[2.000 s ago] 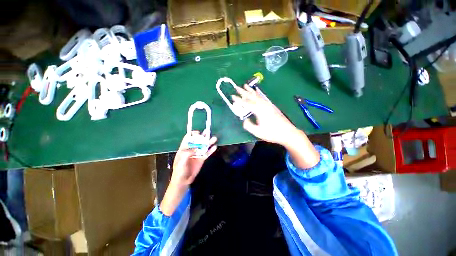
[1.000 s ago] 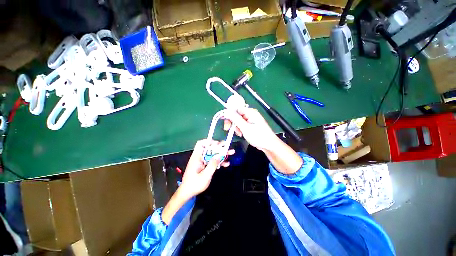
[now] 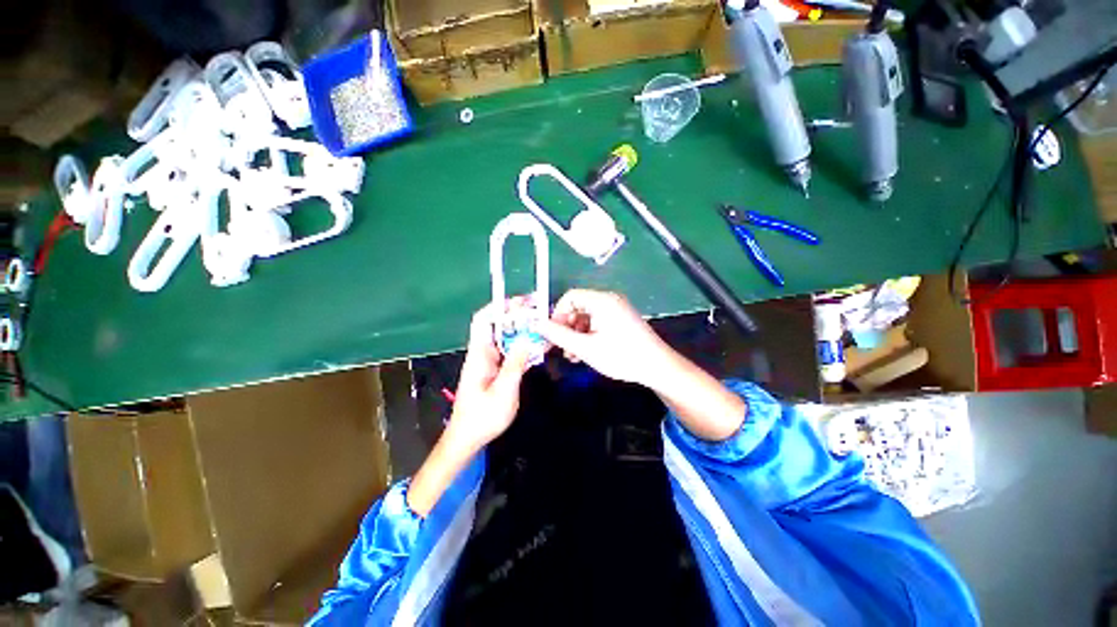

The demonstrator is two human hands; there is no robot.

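Note:
My left hand (image 3: 485,390) holds a white loop-shaped housing half (image 3: 519,260) by its rounded end, loop pointing away from me, at the bench's front edge. A small blue-and-white patch shows in that end. My right hand (image 3: 609,339) touches the same end with its fingertips; whether it grips anything small is hidden. A second white housing half (image 3: 573,213) lies on the green bench just beyond, tilted to the right. The two-faced mallet (image 3: 671,240) lies right of it, its yellow-green face at the back and its black grip towards me.
White housings (image 3: 224,169) are heaped at the left. A blue screw bin (image 3: 357,93), a small white ring (image 3: 466,115) and a clear cup (image 3: 670,108) stand further back. Blue nippers (image 3: 764,238) lie right of the mallet. Two grey screwdrivers (image 3: 872,116) hang upper right. A red stool (image 3: 1045,331) is at right.
My right hand has let go of the second housing half, which now lies on the bench, and has moved back to the held half's rounded end. The held half is now more upright.

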